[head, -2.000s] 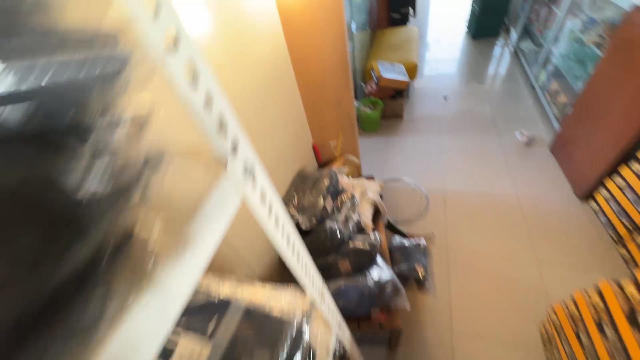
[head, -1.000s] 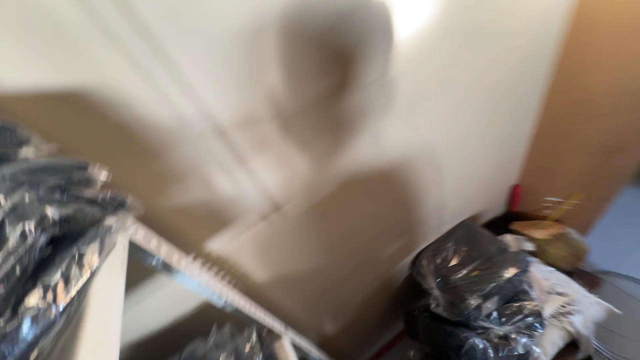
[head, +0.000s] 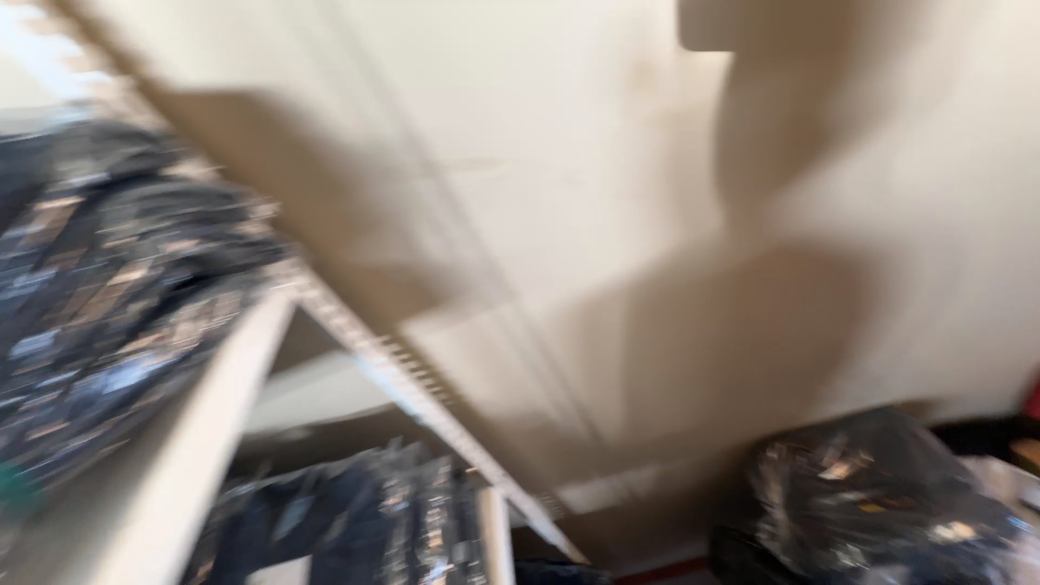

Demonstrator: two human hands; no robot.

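Note:
Neither my left hand nor my right hand shows in the head view. Dark garments in clear plastic bags (head: pixel 138 284) lie stacked on the upper shelf at the left, blurred by motion. Below them, more plastic-wrapped dark items (head: pixel 349 520) stand on a lower shelf. A white perforated metal shelf post (head: pixel 439 414) slants down toward the bottom middle, and a white shelf edge (head: pixel 203 439) meets it. At the lower right sits a dark bundle in clear plastic (head: pixel 877 487).
A pale wall (head: pixel 552 203) fills the area behind the shelving, with a blurred shadow of a head and shoulders on it. A small red thing shows at the right edge, beside the bagged bundle.
The view has swung strongly from the tiled floor and aisle toward the wall and shelves. No hand or moved object is plain in any frame.

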